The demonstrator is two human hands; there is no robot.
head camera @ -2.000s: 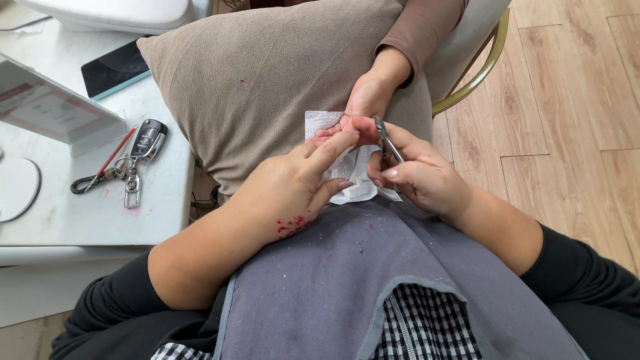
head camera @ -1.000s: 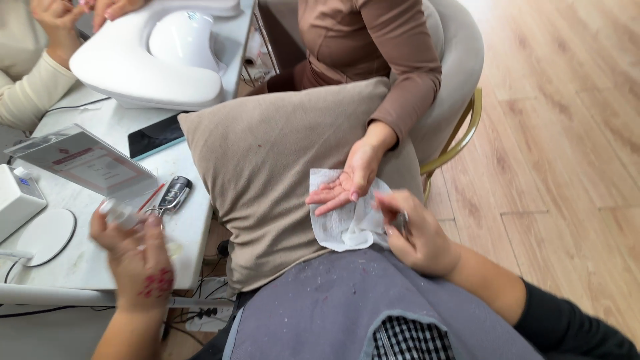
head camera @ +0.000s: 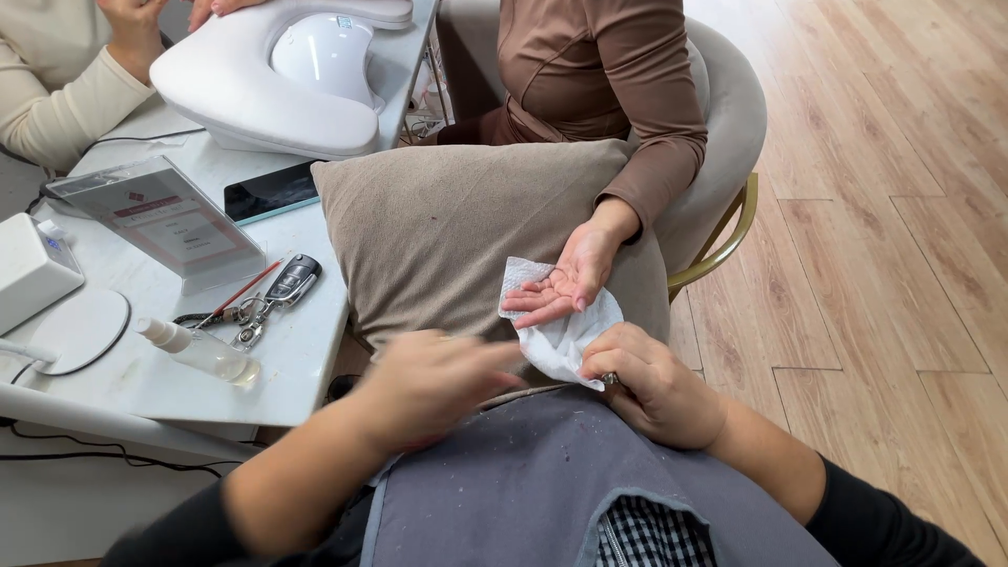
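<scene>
My left hand [head camera: 441, 382], blurred by motion, is over the near edge of the tan cushion [head camera: 472, 213], fingers apart and with nothing seen in it. My right hand [head camera: 657, 382] is closed at the near right edge of a white paper towel [head camera: 563, 350], with the metal end of a small tool [head camera: 609, 379] showing at its fingers. Most of that tool is hidden. Another person's hand [head camera: 579, 272] rests palm up on the paper towel, fingers pointing left. A clear spray bottle [head camera: 205, 356] with a pale liquid lies tilted or leaning on the white table; which, I cannot tell.
On the marble-look table [head camera: 303, 378] are car keys [head camera: 291, 283], a thin red stick [head camera: 248, 287], an acrylic sign holder [head camera: 169, 224] bearing writing, a phone [head camera: 272, 191] and a white armrest [head camera: 260, 118]. A second person's sleeve [head camera: 71, 102] is behind. A chair's gold frame [head camera: 720, 252] stands right.
My left hand has moved from over the table back toward the cushion. The spray bottle now shows on the table. The other person's hand, earlier between my hands, lies open on the towel.
</scene>
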